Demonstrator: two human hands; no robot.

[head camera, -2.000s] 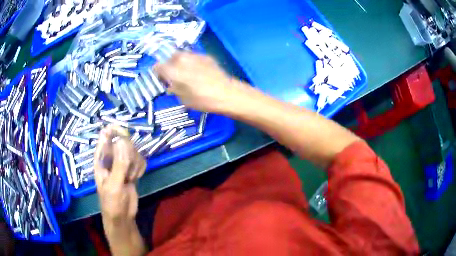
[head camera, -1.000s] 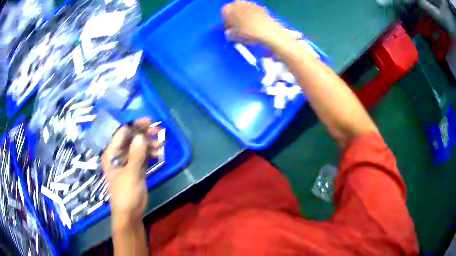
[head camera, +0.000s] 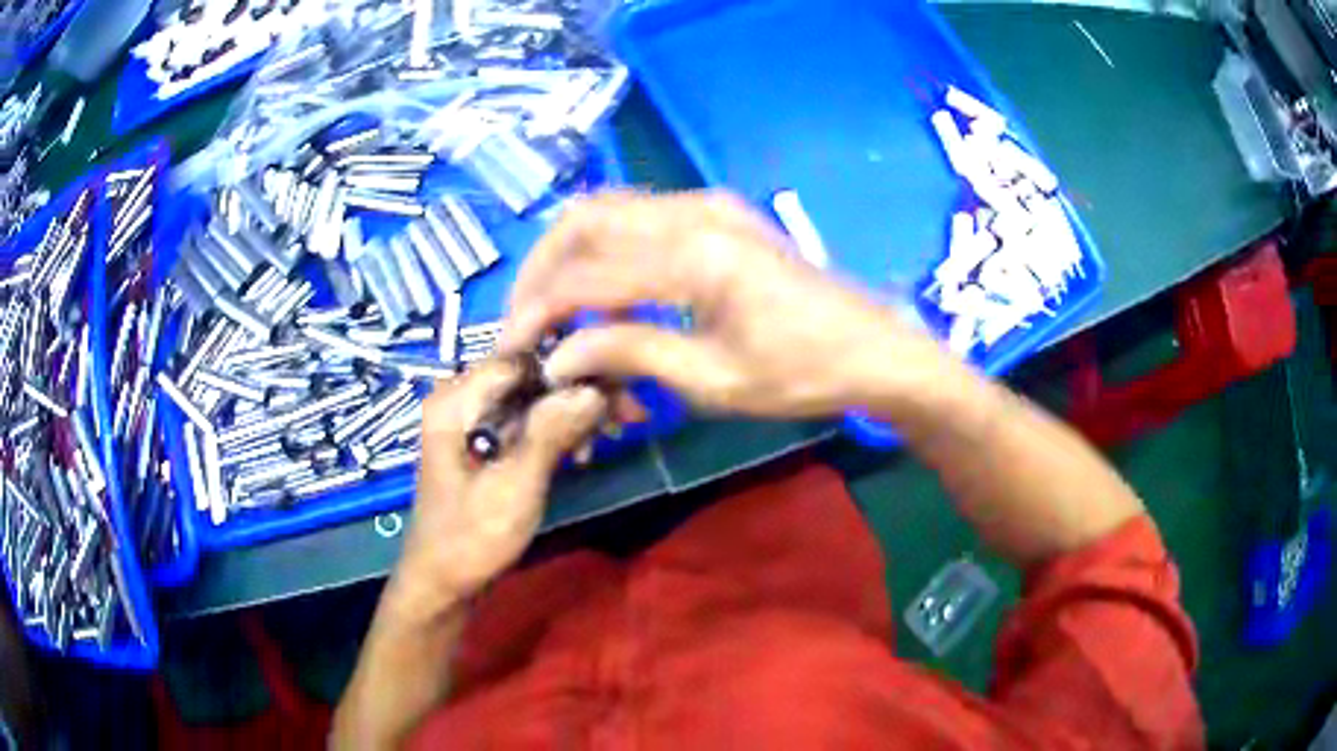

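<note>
My left hand (head camera: 477,492) is closed around dark-ended tubes (head camera: 485,442), in front of the middle tray's near edge. My right hand (head camera: 660,301) is over and against the left hand, its fingertips at the tubes; whether it grips one itself is hidden. The blue middle tray (head camera: 279,521) holds a heap of silver tubes (head camera: 315,352). The blue right tray (head camera: 777,110) holds a pile of white tubes (head camera: 1012,220) at its right side, and a single white tube (head camera: 799,228) lies apart from them, nearer my right hand.
Two blue trays of tubes (head camera: 66,440) stand at the left. A crinkled clear bag (head camera: 425,66) covers the middle tray's far side. A tray of white parts (head camera: 220,37) lies beyond. A clear box (head camera: 1261,118) is at the right bench edge. Red stool parts (head camera: 1239,316) and a small clear box (head camera: 950,605) are below.
My right hand has come from the right tray to my left hand. The single white tube now lies apart in that tray. The view has shifted, showing the trays further right.
</note>
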